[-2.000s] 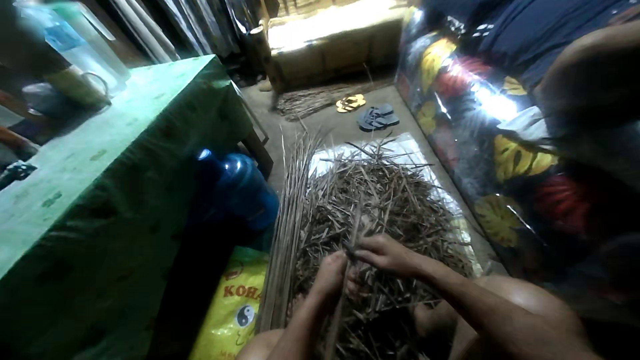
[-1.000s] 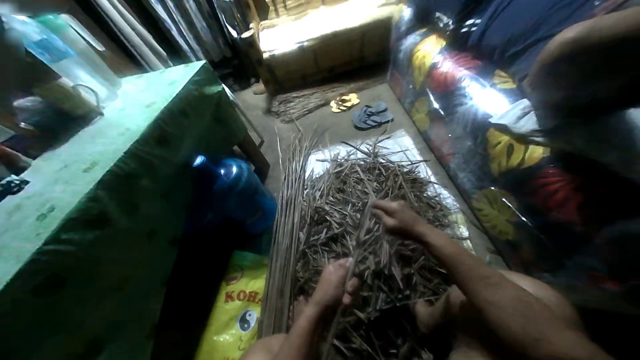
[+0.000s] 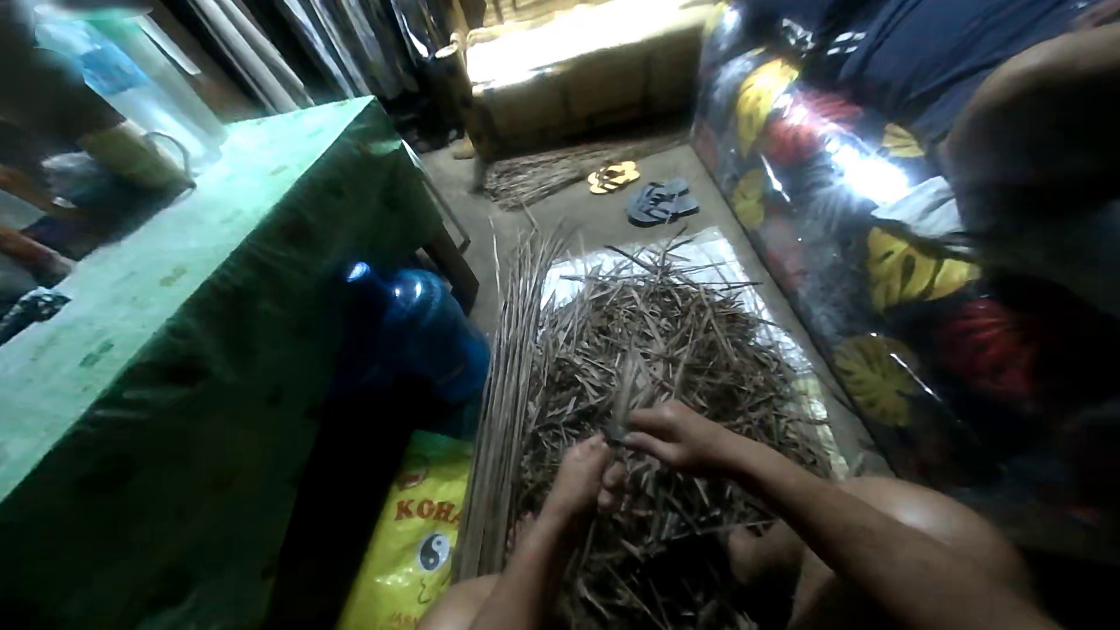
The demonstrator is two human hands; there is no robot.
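Over a heap of dry brown plant strips (image 3: 665, 324), my two hands are close together. My left hand (image 3: 586, 477) is closed around a thin dry stalk that runs down beneath it. Beside it, my right hand (image 3: 678, 437) pinches a small dark thing at the stalk, too blurred to name; a blurred strip stands up just above the fingers. The heap lies on a white sheet (image 3: 722, 254) on the floor. Left of the heap lies a bundle of long dry stalks (image 3: 507, 376), its thin ends pointing away from me.
On the left stands a table with a green cloth (image 3: 219, 227), with a blue plastic water jug (image 3: 429, 332) beside it and a yellow sack (image 3: 411, 542) nearer me. Flip-flops (image 3: 662, 203) lie beyond the heap. A person's knee (image 3: 1041, 96) is above the flowered, plastic-covered seat (image 3: 814, 262).
One second ago my right hand was farther up the stalk, apart from my left; now the two are close together again, much as they were two seconds ago.
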